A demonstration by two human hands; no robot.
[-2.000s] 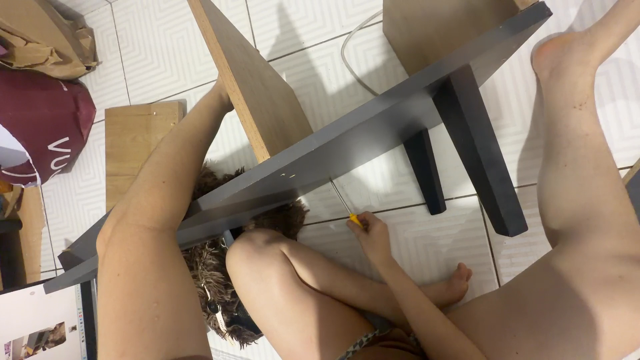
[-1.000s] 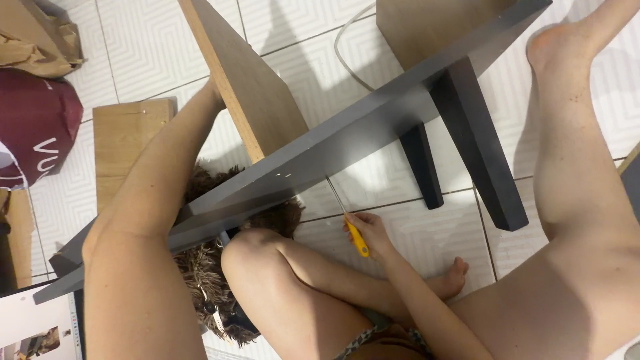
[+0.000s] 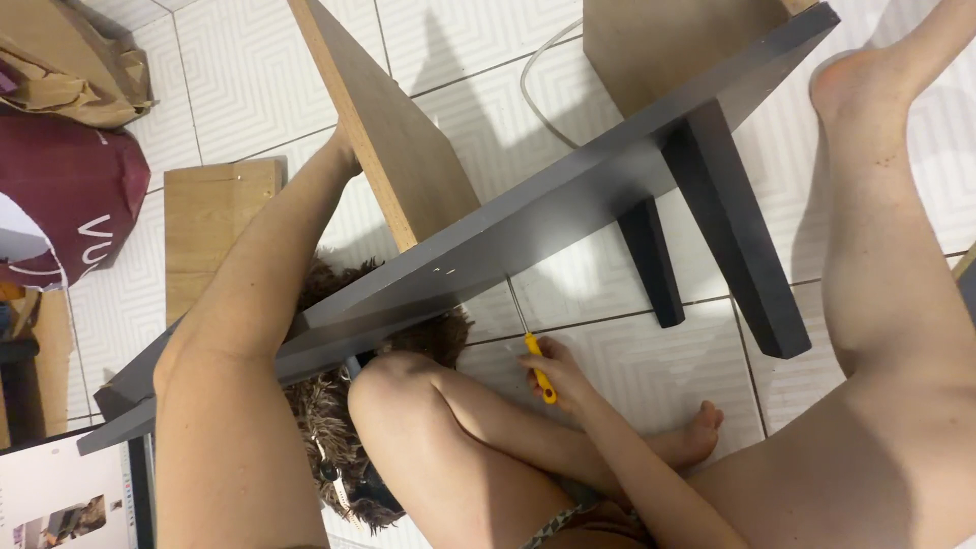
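Note:
My right hand (image 3: 555,368) holds a screwdriver (image 3: 542,377) by its yellow handle, with fingers around it. The metal shaft points up and slightly left, and its tip meets the underside edge of a dark grey furniture panel (image 3: 534,210); the exact contact point is unclear. Several small pale marks show on the panel's face left of the tip. Two black tapered legs (image 3: 736,229) stand out from the panel to the right. My left arm reaches up across the panel to a wooden board (image 3: 404,145) joined to it; my left hand (image 3: 351,152) is mostly hidden behind that board.
A loose wooden board (image 3: 217,221) and a maroon bag (image 3: 76,191) lie at left, near brown paper bags (image 3: 84,57). A laptop (image 3: 69,496) is at lower left. Brown shaggy fur-like material (image 3: 328,435) sits under the panel. A pale cable (image 3: 534,99) crosses the tiled floor. My legs flank the panel.
My right hand has shifted its grip on the screwdriver; more of the yellow handle shows now than two seconds ago. The panel and my left arm look nearly unchanged.

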